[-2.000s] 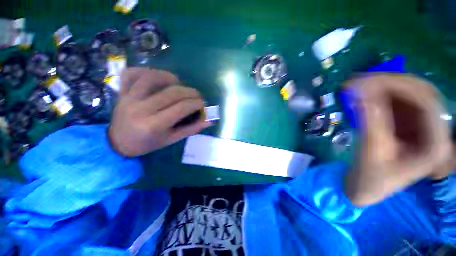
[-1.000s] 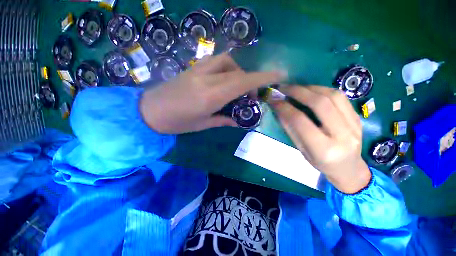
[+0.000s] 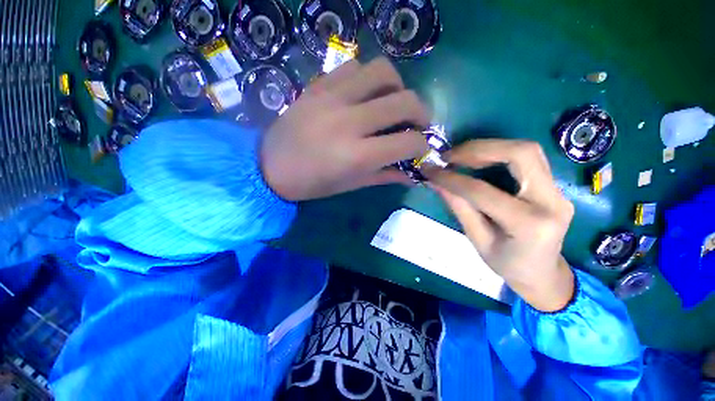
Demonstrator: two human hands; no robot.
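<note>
My left hand [image 3: 349,133] is closed around a round black earcup housing [image 3: 437,139], mostly hidden by the fingers. My right hand [image 3: 509,204] pinches a small silver battery [image 3: 430,160] with a yellow end between thumb and fingers, against the housing. Both hands meet just above a long white paper strip [image 3: 435,247] on the green bench. Whether the battery touches the inside of the housing cannot be told.
Several earcup housings [image 3: 259,27] with batteries [image 3: 224,92] lie at the left. At the right are a housing [image 3: 585,134], a battery [image 3: 602,178], another housing [image 3: 616,248], a clear round piece [image 3: 633,282], a white bottle [image 3: 685,127] and a blue bin [image 3: 684,254]. Grey ribbed trays [image 3: 27,102] stand at the left edge.
The view has shifted, so the bench items sit differently in it. Both hands stay together; the housing, low between them earlier, is now higher and more covered, with the battery against it.
</note>
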